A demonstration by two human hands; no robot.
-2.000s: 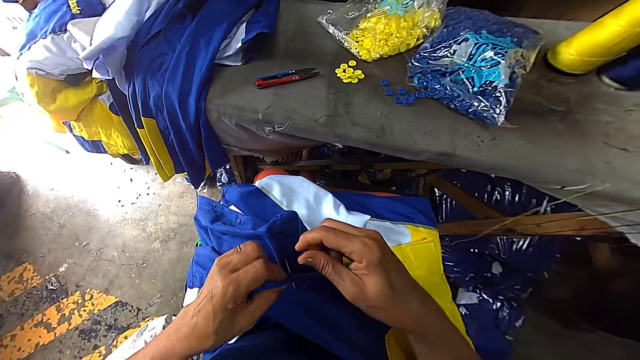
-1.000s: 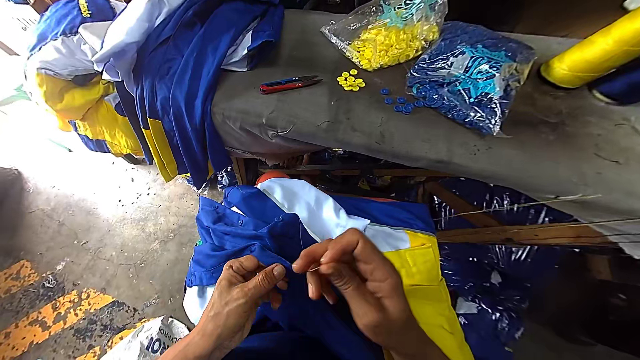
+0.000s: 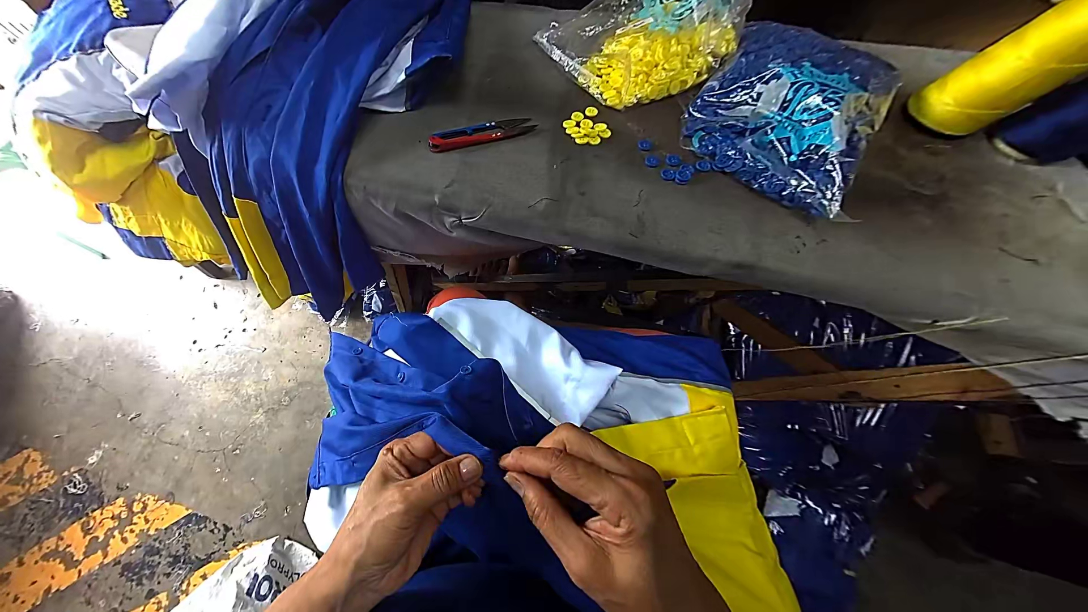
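Observation:
A blue, white and yellow garment (image 3: 399, 382) with blue buttons along its placket lies over my lap. My left hand (image 3: 425, 501) pinches the blue cloth at a folded edge between thumb and fingers. Close to its right, my right hand (image 3: 586, 501) has thumb and forefinger tips drawn together beside the cloth; a thin thread shows above them, but what lies between the tips is too small to tell. On the grey-covered table are red and blue thread snips (image 3: 480, 134), a small group of yellow buttons (image 3: 586, 127) and loose blue buttons (image 3: 676, 170).
Plastic bags of yellow buttons (image 3: 654, 64) and of blue buttons (image 3: 790, 119) lie on the table (image 3: 595, 212). Yellow rolled material (image 3: 1003, 68) is at the right. More garments (image 3: 280, 127) hang over the left end. Below the table runs a wooden bar (image 3: 867, 384).
The right hand, raised a second ago with a thread near its fingertips, is now lower and close to the left hand. The left hand's fingers have closed on the blue cloth.

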